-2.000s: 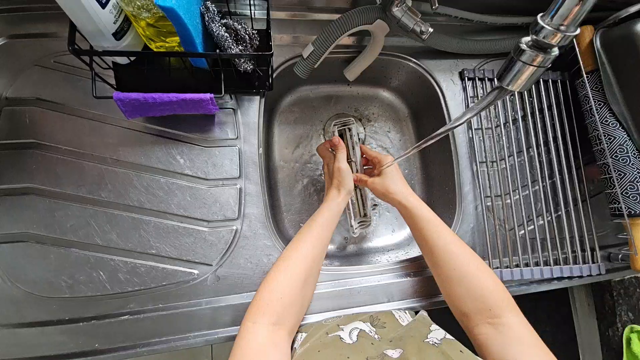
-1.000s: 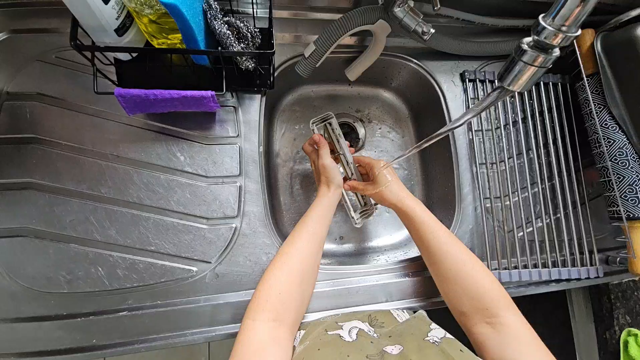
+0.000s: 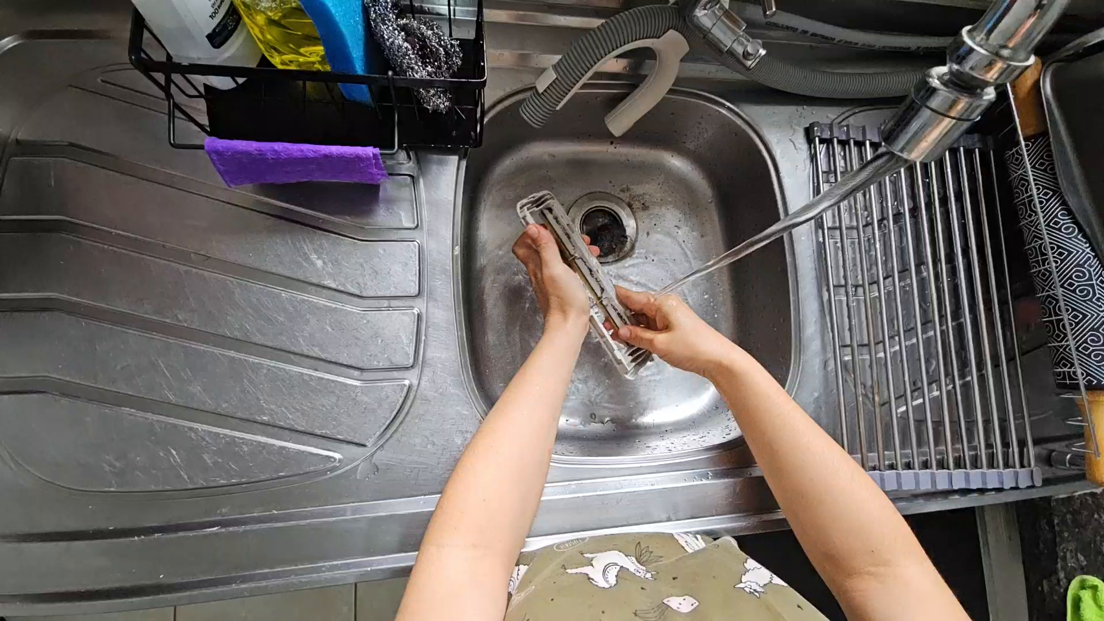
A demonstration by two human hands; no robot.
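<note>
Both hands hold a long, narrow, pale plastic part with slots (image 3: 580, 250), tilted over the stainless steel sink basin (image 3: 509, 345). My left hand (image 3: 555, 272) grips its upper half, with fingertips showing on the far side. My right hand (image 3: 668, 328) pinches its lower end between thumb and fingers. A stream of water (image 3: 776, 228) runs from the chrome faucet (image 3: 940, 108) at the upper right down to my right hand. The drain (image 3: 606, 226) lies just right of the part's upper end. The underside of the part is hidden.
Grey drain hoses (image 3: 595, 56) hang over the basin's back edge. A black wire caddy (image 3: 440, 82) at the back left holds bottles, a blue sponge (image 3: 341, 39) and a metal scourer (image 3: 418, 52); a purple cloth (image 3: 293, 162) hangs on its front. A roll-up drying rack (image 3: 927, 302) lies on the right.
Two seconds ago the part was nearly upright in view over the drain; it has since tilted, its upper end to the left, uncovering the drain. Both hands still hold it.
</note>
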